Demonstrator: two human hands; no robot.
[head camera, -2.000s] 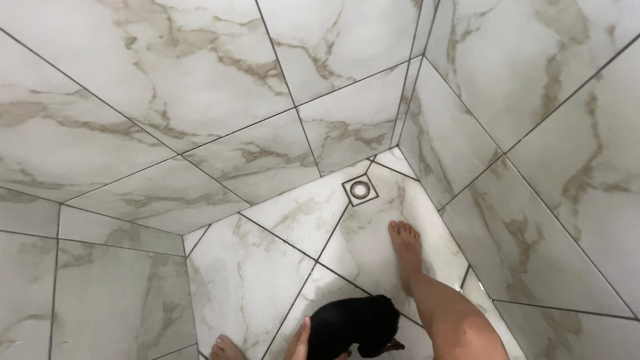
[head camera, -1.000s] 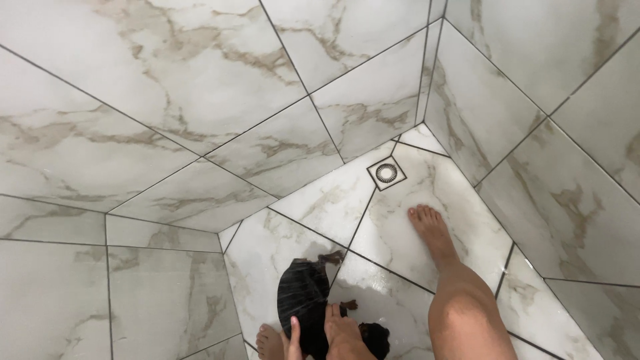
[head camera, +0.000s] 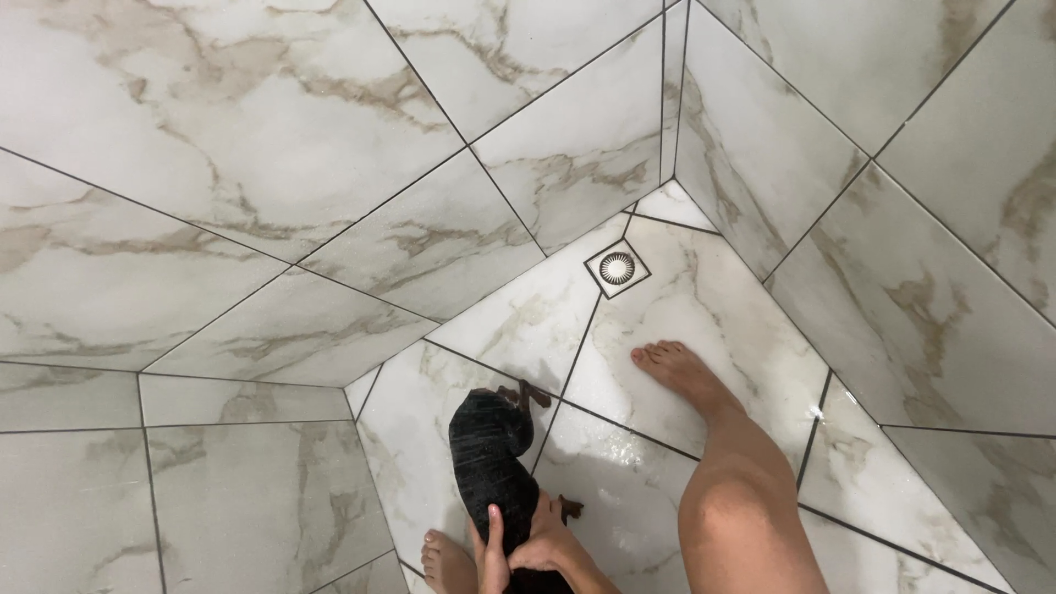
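A small dog with wet black fur (head camera: 487, 450) stands on the marbled floor tiles at the lower middle, its brown paws on the floor to its right. Around the front part of its body are both hands. My left hand (head camera: 492, 549) lies along the near left side, thumb up on the fur. Against the other side, my right hand (head camera: 546, 536) is pressed with its fingers partly hidden behind the body. The dog's head is hidden at the bottom edge of the view.
A square floor drain (head camera: 617, 268) with a round grate sits near the corner. My bare right leg (head camera: 742, 503) bends at the right, and my left foot (head camera: 445, 561) rests beside the dog. Marbled tile walls (head camera: 371, 239) enclose the wet floor.
The dog has turned, its rear now towards the walls and its head end towards the bottom edge. My right hand has come into view and onto its body.
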